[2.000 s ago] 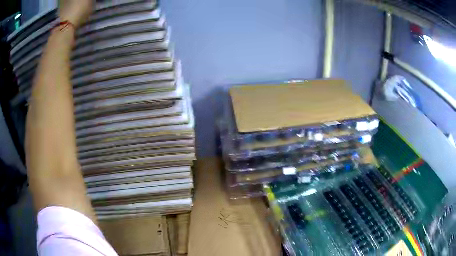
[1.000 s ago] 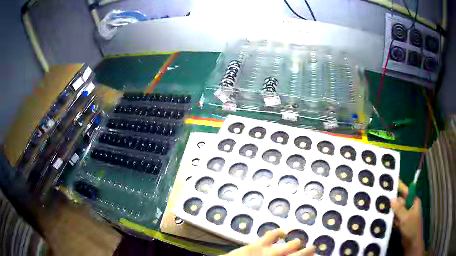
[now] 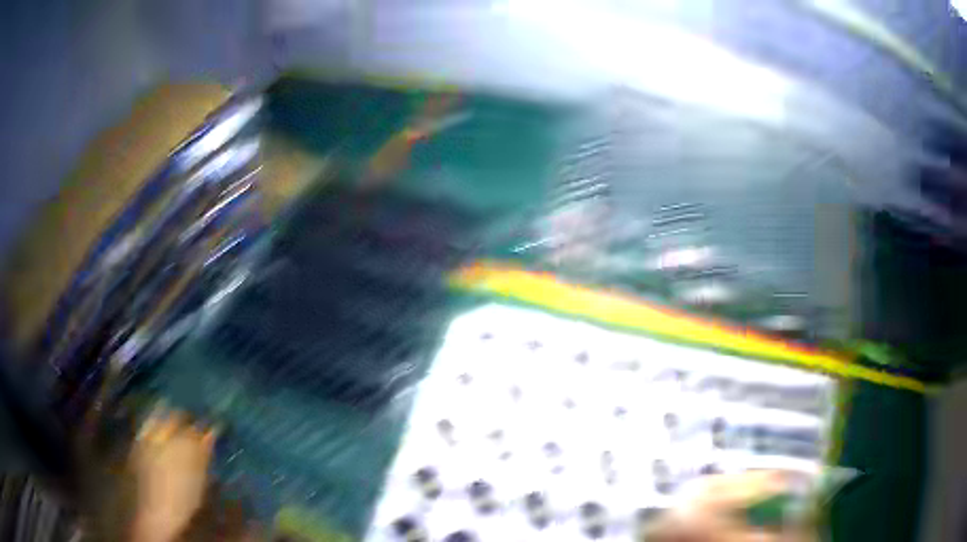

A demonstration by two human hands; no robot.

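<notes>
The frame is strongly blurred. A white foam tray [image 3: 594, 423] with rows of round dark-looking recesses lies in front of me; what the recesses hold cannot be told. My right hand [image 3: 732, 506] is over its lower right part, around a green-handled probe pen [image 3: 769, 510] whose pale tip points right. My left hand [image 3: 170, 471] is at the lower left, by the near left corner of the clear blister tray [image 3: 308, 434]; whether it holds anything is too blurred to tell. Dark rows of parts [image 3: 329, 296] fill the blister tray's far part.
Stacked filled trays with white labels [image 3: 201, 201] stand at the left under brown cardboard [image 3: 95, 201]. Clear blister trays [image 3: 721, 201] lie at the back on the green mat [image 3: 498, 143]. Yellow and red tape [image 3: 636, 315] runs behind the foam tray.
My left hand has moved from the foam tray's front edge to the far lower left. My right hand with the pen has moved left over the foam tray. The view has shifted and blurred.
</notes>
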